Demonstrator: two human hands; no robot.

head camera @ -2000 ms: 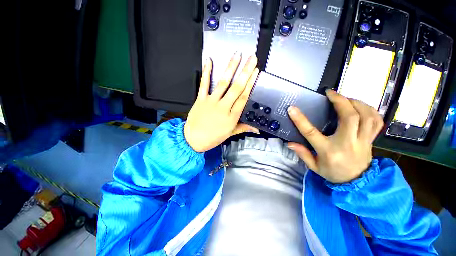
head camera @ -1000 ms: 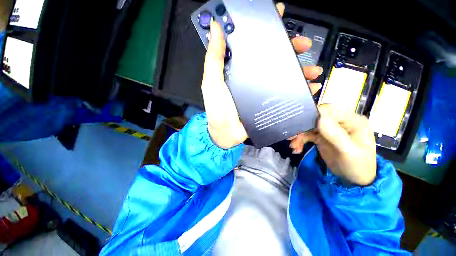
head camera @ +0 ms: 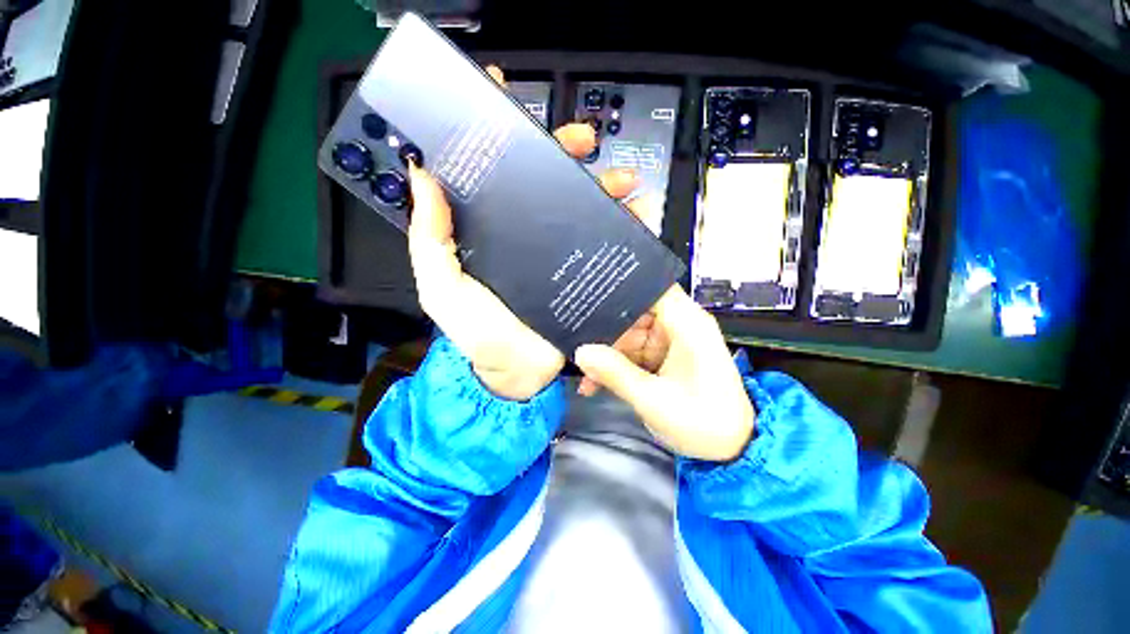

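Note:
A covered smartphone is held tilted above the phone tray, its dark grey back facing me. Its camera rings are at the upper left and pale printed text runs down to "warning" near the lower end. My left hand holds it from beneath, thumb beside the camera rings, fingertips showing past the right edge. My right hand grips the lower end, thumb on the near edge, its other fingers partly hidden. In the phone tray lie covered smartphones, partly hidden, and two open phones with yellow-edged white rectangles.
Discarded blue film lies on the green bench mat right of the tray. Stacked trays with white panels stand at left. Another person's blue sleeve shows at the left. A black tray lies along the top right.
The phone has come off my lap and is now raised and tilted to the upper left. My right hand has moved left along with it, still at its lower end.

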